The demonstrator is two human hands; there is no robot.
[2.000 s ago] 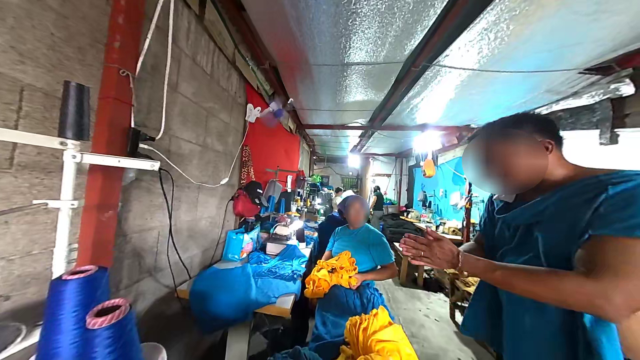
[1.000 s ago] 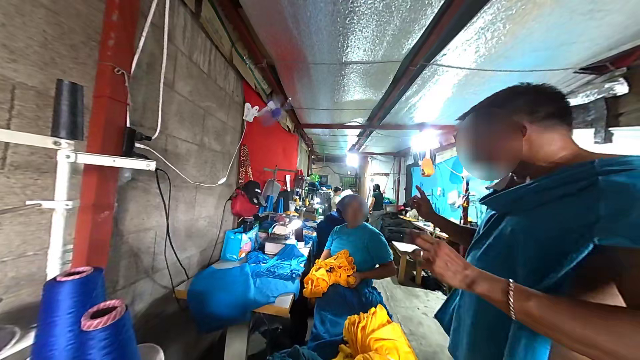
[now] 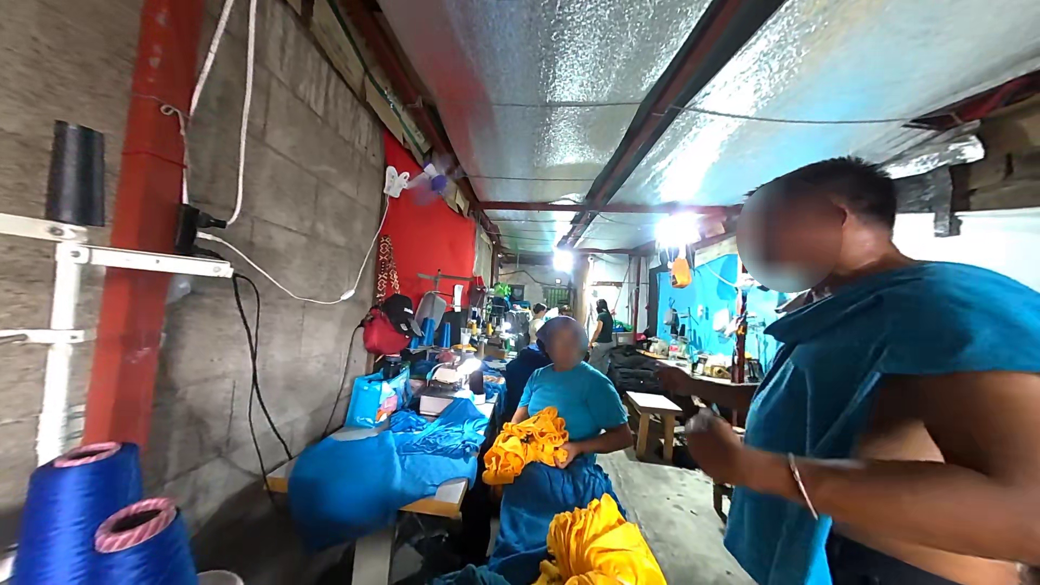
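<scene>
Neither of my hands shows in the head view. Low in the middle lies a heap of yellow fabric [image 3: 605,544], with blue cloth [image 3: 536,504] behind and to its left. A seated person in a teal shirt [image 3: 569,398] holds a bunch of orange-yellow fabric [image 3: 524,447] over the lap. At the right stands a person in a sleeveless teal garment [image 3: 812,439], both hands raised in front, blurred. Two cones of blue thread [image 3: 81,512] stand at the lower left, beside a white thread stand [image 3: 61,357] with a black cone [image 3: 75,173] on it.
A sewing table [image 3: 439,508] draped with blue fabric [image 3: 345,487] runs along the block wall [image 3: 309,195], with a sewing machine [image 3: 447,386] farther back. A red post [image 3: 146,244] rises at the left. A wooden stool [image 3: 654,406] stands on the concrete floor [image 3: 674,504]. More people are in the distance.
The standing person's hands were together two seconds ago, then moved apart and up; now they are lower and still apart. The seated person still holds the orange-yellow fabric.
</scene>
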